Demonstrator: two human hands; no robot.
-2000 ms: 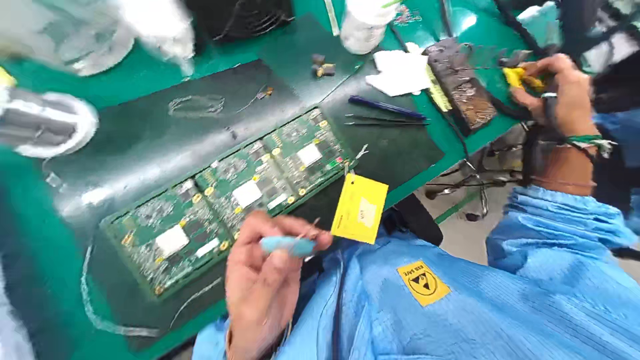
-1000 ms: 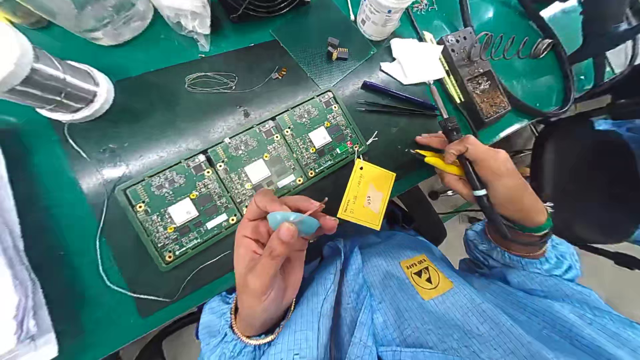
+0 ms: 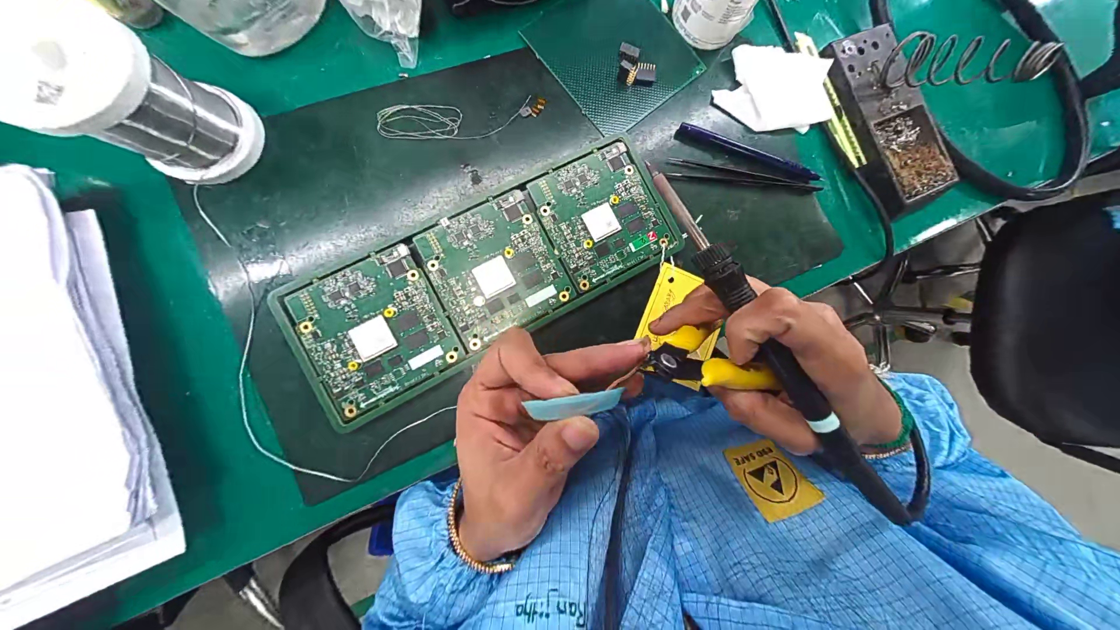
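Note:
In my left hand (image 3: 525, 429) is a light blue flat piece (image 3: 573, 404), held between thumb and fingers, with a thin wire near the fingertips. My right hand (image 3: 779, 367) grips yellow-handled cutters (image 3: 739, 374), whose jaws meet the left fingertips, and also a soldering iron (image 3: 726, 276) pointing up and left. The iron's tip lies by the right end of a green panel of circuit boards (image 3: 494, 276). A yellow tag (image 3: 667, 302) tied to that panel is partly hidden behind the right hand and the cutters. What the jaws close on is too small to tell.
Tweezers (image 3: 744, 177) and a dark blue pen (image 3: 744, 150) lie right of the boards. Farther right stands a soldering iron stand (image 3: 892, 122) beside white wipes (image 3: 774, 87). Coiled wire (image 3: 420, 121) and black connectors (image 3: 636, 68) lie behind the boards. A solder spool (image 3: 188, 118) and papers (image 3: 74, 394) are at left.
My right hand has come from the far right to my left hand, bringing the yellow cutters. The soldering iron, plain in that hand one second ago, has come along. My left hand still holds the blue piece.

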